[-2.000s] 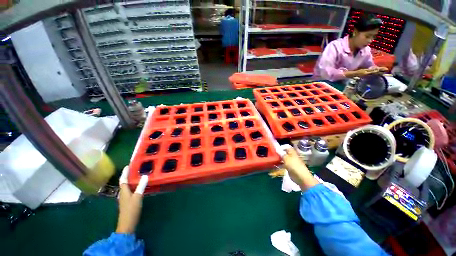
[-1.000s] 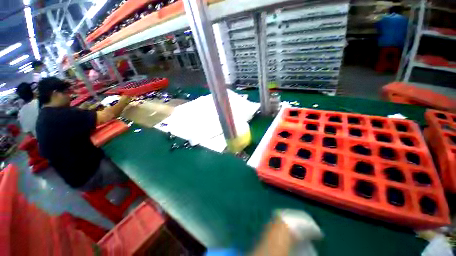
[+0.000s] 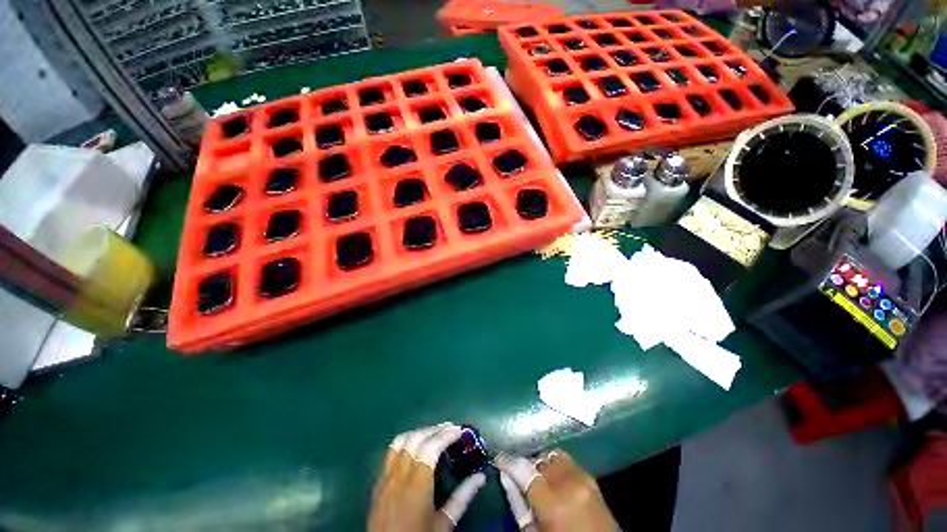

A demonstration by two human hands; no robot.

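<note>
A small black glossy smartwatch head [image 3: 466, 451] is at the bench's near edge, between my two hands. My left hand [image 3: 426, 478], with white finger cots, grips it from the left. My right hand [image 3: 545, 488], also with finger cots, has its fingertips close to its right side; whether they hold anything cannot be told. A large orange-red foam tray [image 3: 312, 234] of watch heads lies ahead, with one empty pocket at its upper left. A white wipe [image 3: 569, 396] lies ahead of my right hand.
A second filled foam tray [image 3: 582, 96] stands behind right. White wipes [image 3: 675, 301], two solvent bottles [image 3: 623, 192], a small dark box [image 3: 727, 229], round pale rings [image 3: 791, 171] and a black box with coloured dots [image 3: 857, 301] are at right. A yellow cup-like object [image 3: 104, 281] is at left.
The view has swung back from the left to the tray and down. Both hands are now together at the near edge with a watch head. A tray pocket at upper left is now empty.
</note>
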